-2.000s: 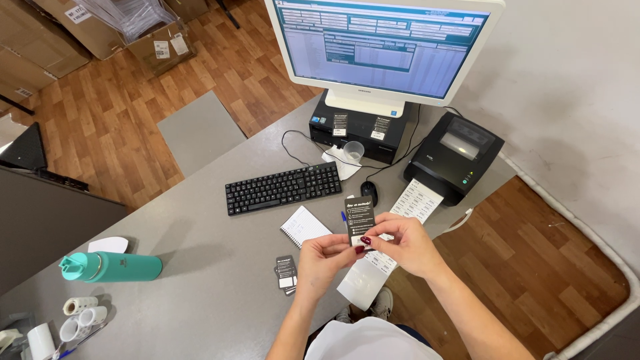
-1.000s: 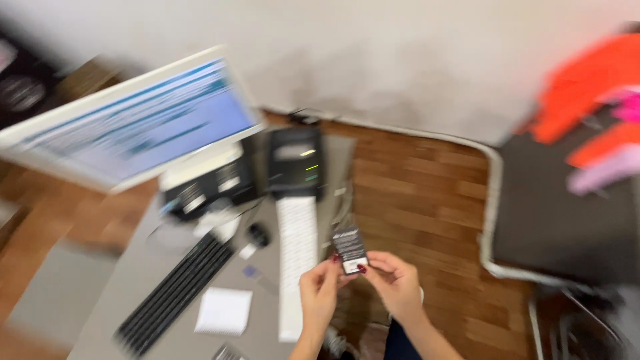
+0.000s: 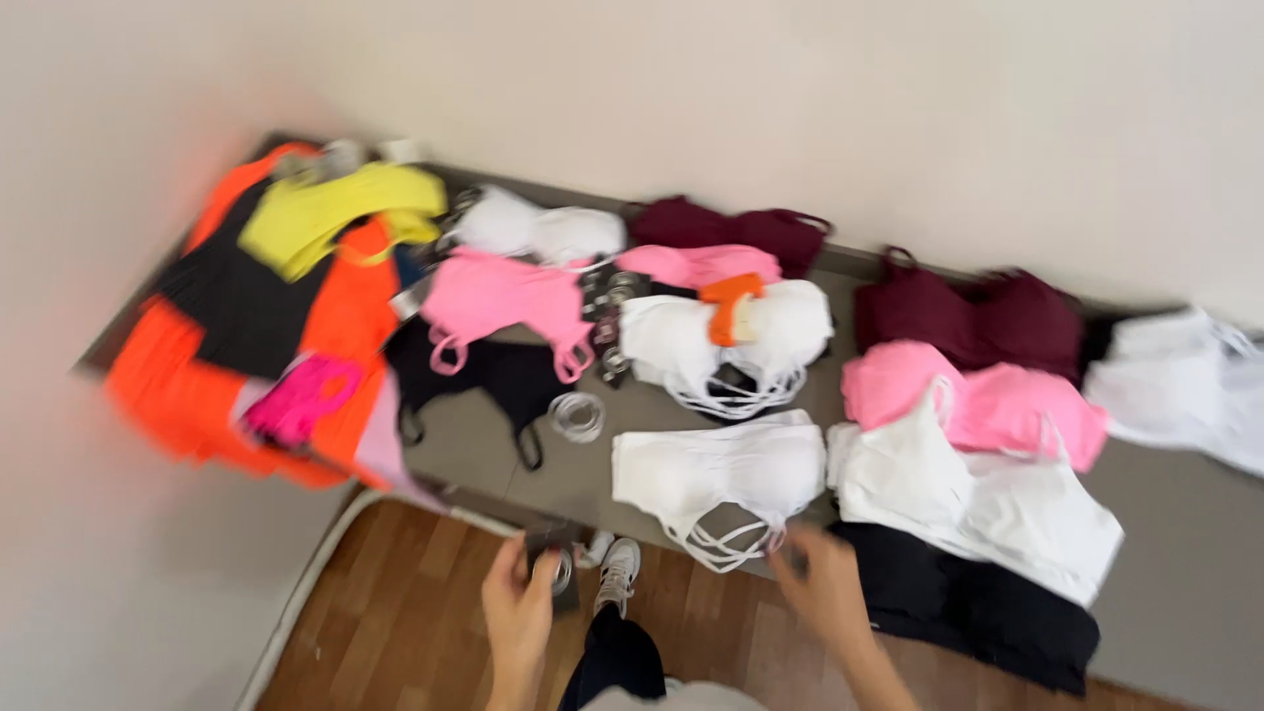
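Note:
My left hand (image 3: 520, 597) holds a dark hang tag (image 3: 553, 541) with something clear and shiny at it, over the floor by the table's front edge. My right hand (image 3: 820, 583) is at the lower straps of a white strappy bra (image 3: 719, 469); blur hides whether its fingers grip a strap. Behind that bra lies another white bra (image 3: 780, 326) with an orange gun-shaped tool (image 3: 732, 306) on it, probably a tagging gun. A clear ring-shaped coil (image 3: 577, 417) rests beside a black top (image 3: 484, 380).
Orange, yellow and black garments (image 3: 257, 316) are heaped at the table's left end. Pink tops (image 3: 509, 301), burgundy bras (image 3: 973, 316), a white bra (image 3: 973, 484) and a black garment (image 3: 973, 597) cover more of the grey table (image 3: 1175, 563). A wall stands behind; a pipe (image 3: 311, 583) runs along the floor.
The view has swung from the computer desk to the garment table. My hands, together at the tag before, are now apart; the tag stays in my left hand and my right hand is by the white bra.

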